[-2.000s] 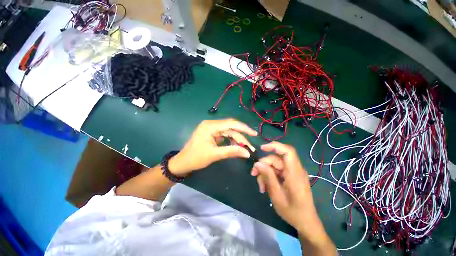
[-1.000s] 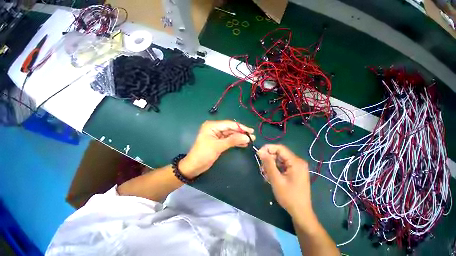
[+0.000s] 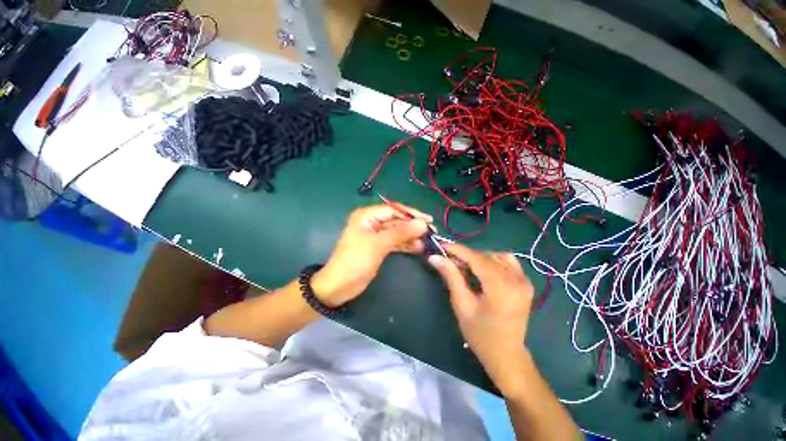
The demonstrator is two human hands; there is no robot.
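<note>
My left hand (image 3: 369, 250), with a dark beaded band at the wrist, pinches a short red lead (image 3: 396, 206) whose tip sticks out up and left past the fingers. A small black piece (image 3: 432, 242) sits between the fingertips of both hands. My right hand (image 3: 488, 288) grips the other side of it, at a white lead (image 3: 527, 258) that runs right toward the white loops. The fingertips nearly touch and partly hide the joint. The hands are above the green bench near its front edge.
Tangled red leads (image 3: 498, 129) lie beyond the hands. A large bundle of white and red leads (image 3: 702, 267) lies right. A black sleeve heap (image 3: 258, 133), clear bag (image 3: 151, 86), tape roll (image 3: 235, 71), and orange-handled tool (image 3: 53, 105) lie left. A metal post (image 3: 312, 43) stands behind.
The white lead now runs out to the right from my right hand. The red lead sticks out further from my left fingers. The fingertips have closed in around the black piece.
</note>
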